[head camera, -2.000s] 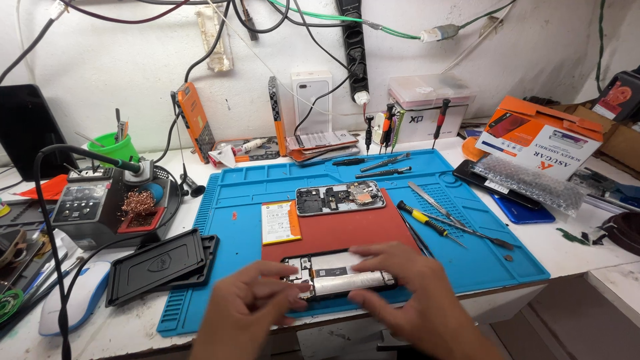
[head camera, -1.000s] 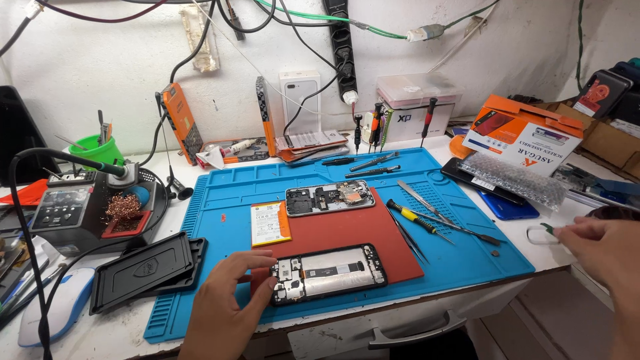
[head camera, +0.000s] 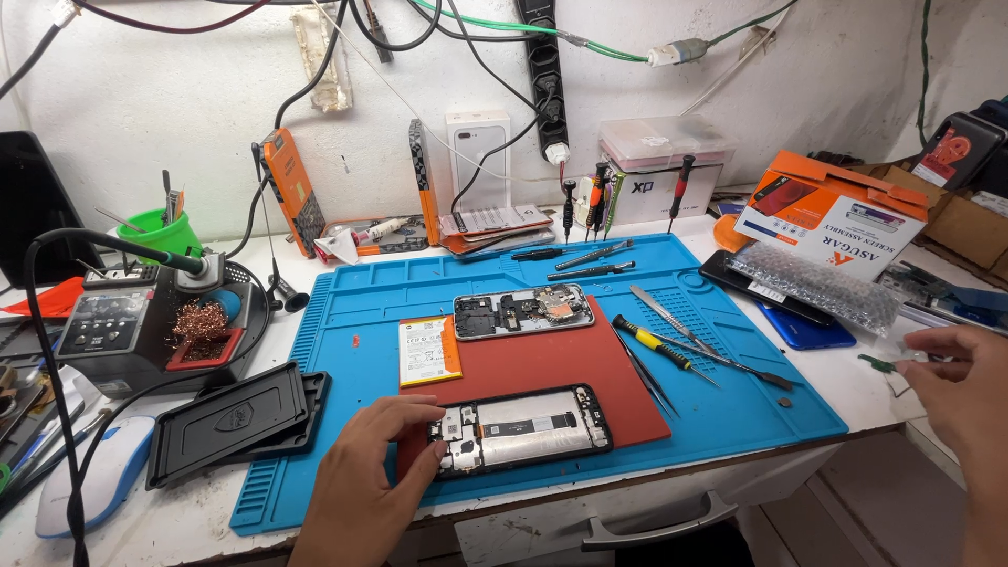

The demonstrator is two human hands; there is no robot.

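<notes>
My left hand [head camera: 374, 472] grips the left end of a phone screen frame [head camera: 535, 449], which lies with its metal inner side up at the front of a red pad [head camera: 512, 358]. Behind it an opened phone body [head camera: 524, 311] shows its internal parts, and a phone battery [head camera: 429, 352] with an orange edge lies to its left. Far to the right, my right hand [head camera: 957, 386] has its fingertips at a small green piece [head camera: 876, 363] and thin clear material on the white bench; whether it holds anything is unclear.
A blue silicone mat [head camera: 346, 425] lies under the pad. A yellow-black screwdriver [head camera: 652, 342], tweezers [head camera: 650, 374] and a metal spudger [head camera: 669, 315] lie right of the phones. Black trays [head camera: 228, 425] and a soldering station [head camera: 118, 331] stand left. A blue phone [head camera: 807, 327] and bubble wrap [head camera: 819, 287] lie right.
Two seconds ago both hands were at the screen frame. My right hand has since moved far to the right, beside the mat. My left hand has stayed at the frame's left end.
</notes>
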